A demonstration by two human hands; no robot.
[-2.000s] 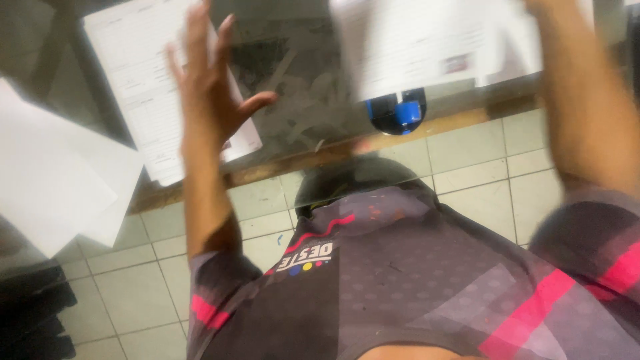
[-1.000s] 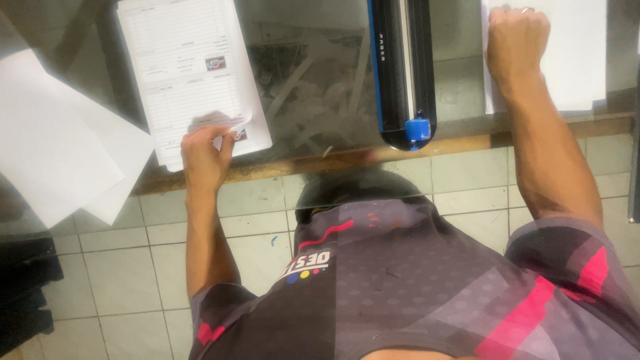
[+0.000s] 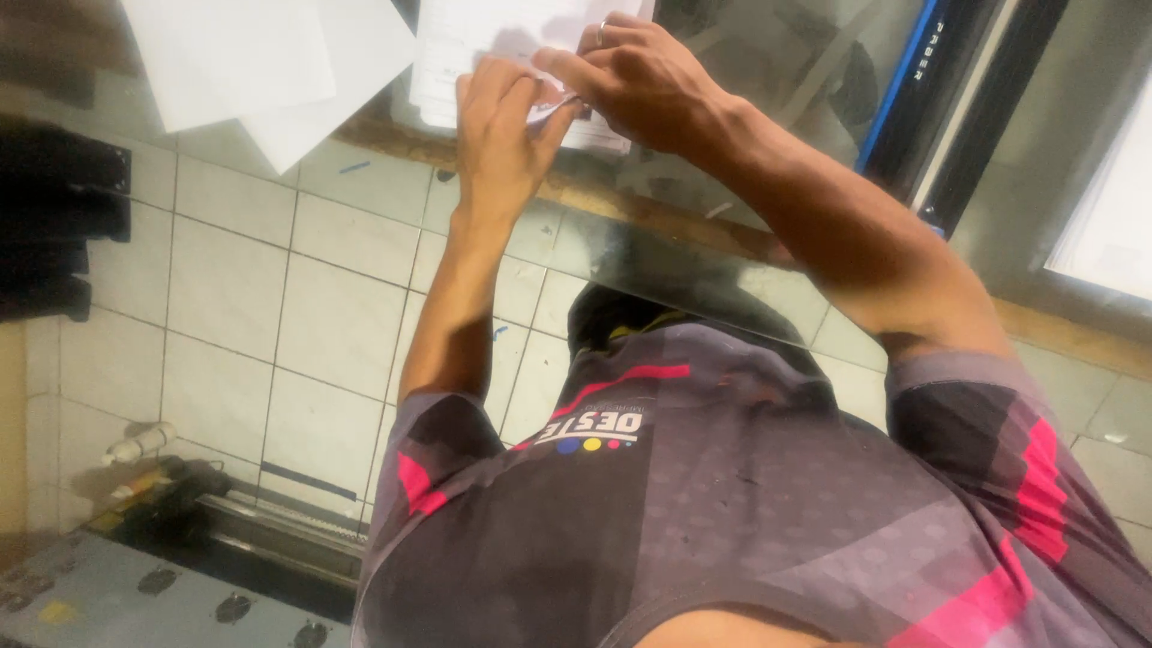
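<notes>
A stack of printed paper forms (image 3: 450, 54) lies on the glass tabletop near its front edge. My left hand (image 3: 508, 112) pinches the lifted corner of a top sheet between thumb and fingers. Close beside it, my right hand (image 3: 630, 81) reaches across to the same corner, with its fingers bent and a ring on one of them. Whether the right fingertips grip the paper is hidden. To the right is a paper trimmer (image 3: 945, 108) with a blue edge, partly behind my right forearm.
Loose white sheets (image 3: 243, 54) overhang the table edge at the left. More white paper (image 3: 1111, 198) lies at the far right. The glass has a wooden rail (image 3: 621, 202) along its front. A grey machine (image 3: 180, 594) stands at the lower left.
My right hand has left the white paper on the right and come over to the printed stack beside my left hand. The view has shifted strongly to the left and down.
</notes>
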